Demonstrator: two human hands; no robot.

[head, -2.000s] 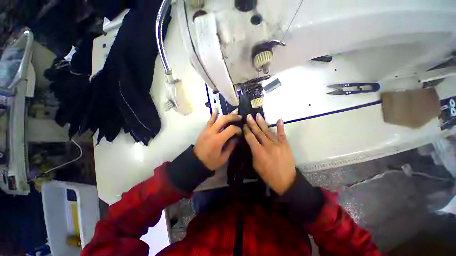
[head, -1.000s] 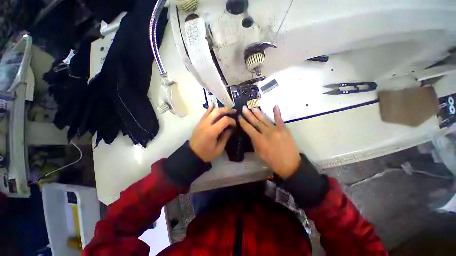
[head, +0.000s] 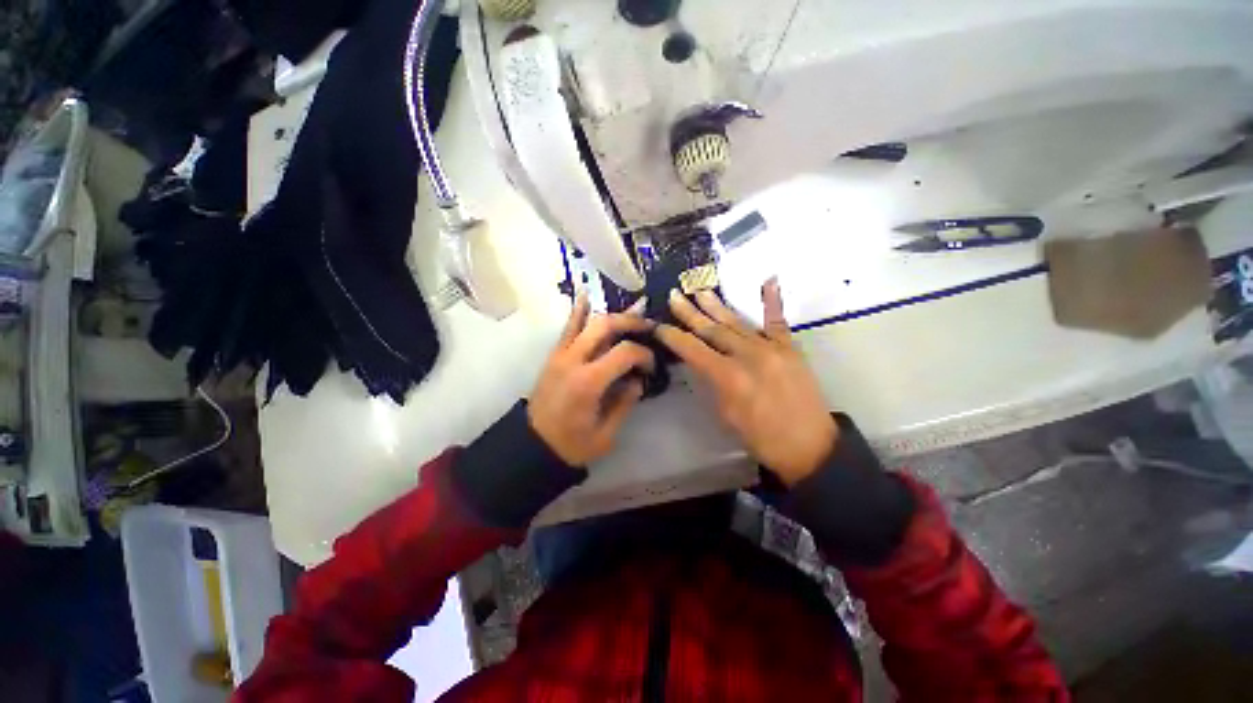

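The black fabric piece (head: 661, 282) lies under the presser foot area of the white sewing machine (head: 879, 69), beside the small yellowish block (head: 698, 279). Only a short part shows on my side, between my hands. My left hand (head: 591, 378) is at its left edge, fingers bent, fingertips touching it. My right hand (head: 753, 378) lies flatter on its right edge, fingertips close to the foot, thumb spread to the right. The needle tip is too small to make out.
A bundle of black cut pieces (head: 351, 261) lies left, behind the silver gooseneck lamp (head: 474, 261). Thread snips (head: 970, 232) lie right of the needle, a small dark tool (head: 874, 151) behind them, and a brown card patch (head: 1130, 283) further right. A white bin (head: 151, 577) stands lower left.
The black fabric has moved away from me under the foot; its tail, earlier hanging towards the table edge, is now short between my hands. Both hands stay near the foot.
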